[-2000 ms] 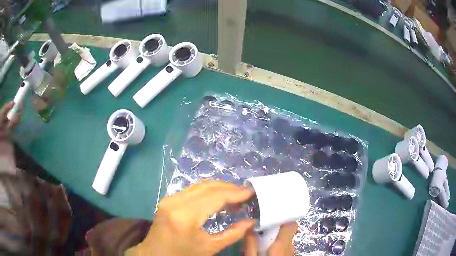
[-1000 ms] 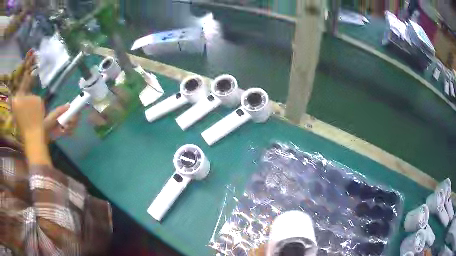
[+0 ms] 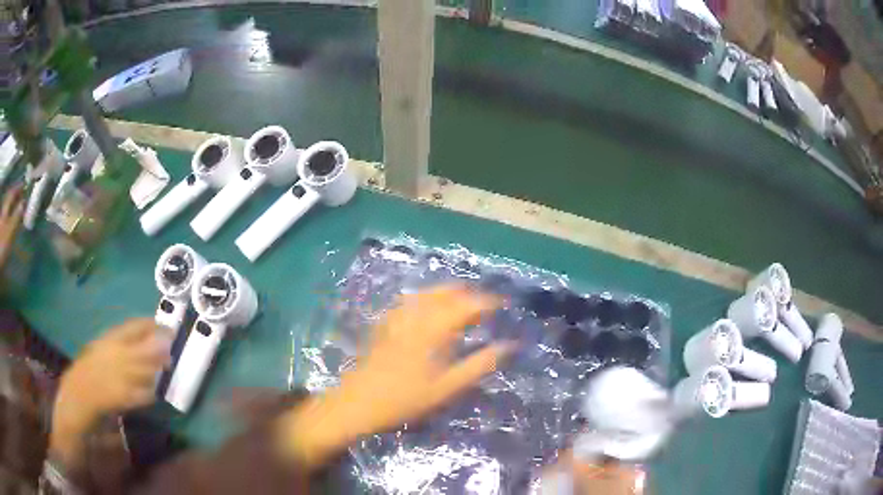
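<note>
A white handheld fan (image 3: 629, 411), blurred, is held low at the right of the plastic-covered parts sheet (image 3: 503, 387). My right hand (image 3: 602, 474) is around its lower part, blurred and cut off by the bottom edge. My left hand (image 3: 421, 358) reaches from the lower left over the sheet, thumb and fingers apart and blurred. No part shows clearly between its fingertips. Rows of dark round inserts (image 3: 620, 314) show under the shiny film. My left hand and forearm hide part of the sheet.
Another person's hand (image 3: 111, 382) is at a fan (image 3: 179, 271), beside a second fan (image 3: 208, 334). Three fans (image 3: 319, 164) lie along the pale rail (image 3: 581, 232) near the post (image 3: 405, 97). More fans (image 3: 721, 343) lie right, above a white gridded tray (image 3: 833, 450). A blurred green fixture stands far left.
My left hand has moved off the fan, out over the sheet. Another fan lies in the right group. A second fan is beside the single left one, at the other person's hand. The view has shifted.
</note>
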